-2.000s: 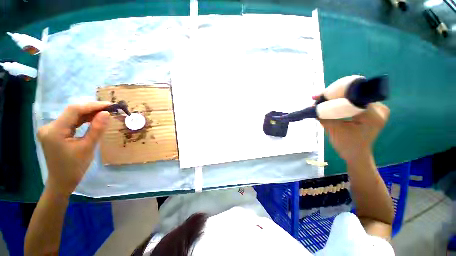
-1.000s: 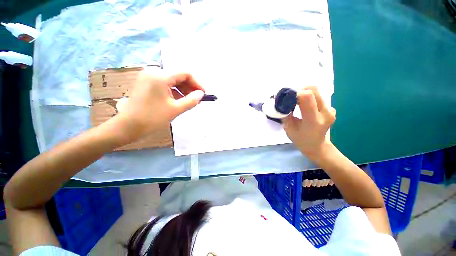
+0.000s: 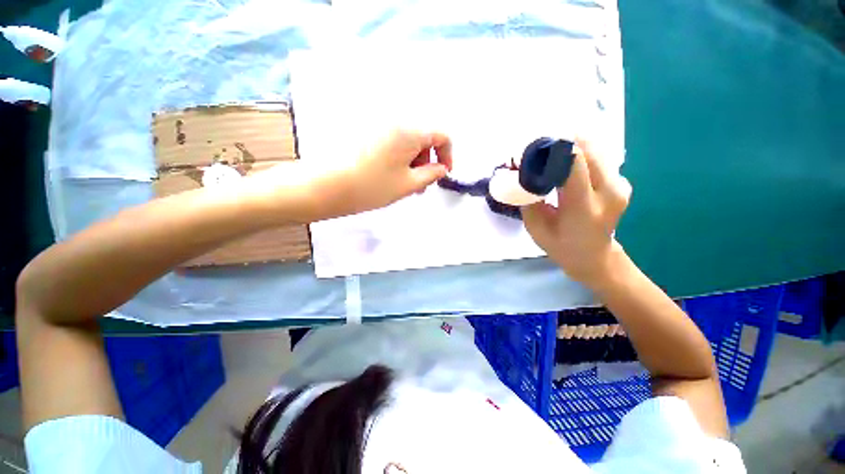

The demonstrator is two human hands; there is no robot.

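My right hand point(image 3: 584, 208) holds a figure body point(image 3: 512, 185) with a pale band and black ends, low over the white board point(image 3: 408, 93). Its thin dark end points left. My left hand point(image 3: 394, 171) pinches a small dark part point(image 3: 451, 184) and holds it at the thin dark end; whether they are joined cannot be told. A black block point(image 3: 505, 209) lies on the board, mostly hidden behind the figure. The white glue dish point(image 3: 220, 175) sits on the stained cardboard pad point(image 3: 232, 139), partly behind my left forearm.
Two white pointed bottles, an upper one point(image 3: 31, 41) and a lower one point(image 3: 22, 92), lie at the left edge. A wrinkled pale sheet point(image 3: 185, 46) covers part of the green table point(image 3: 723, 167). Blue crates, one point(image 3: 593, 412) with figures in it, stand below the table edge.
My left hand has moved right from the glue dish to the figure with the small part. My right hand has brought the figure left, over the block. The view has also shifted.
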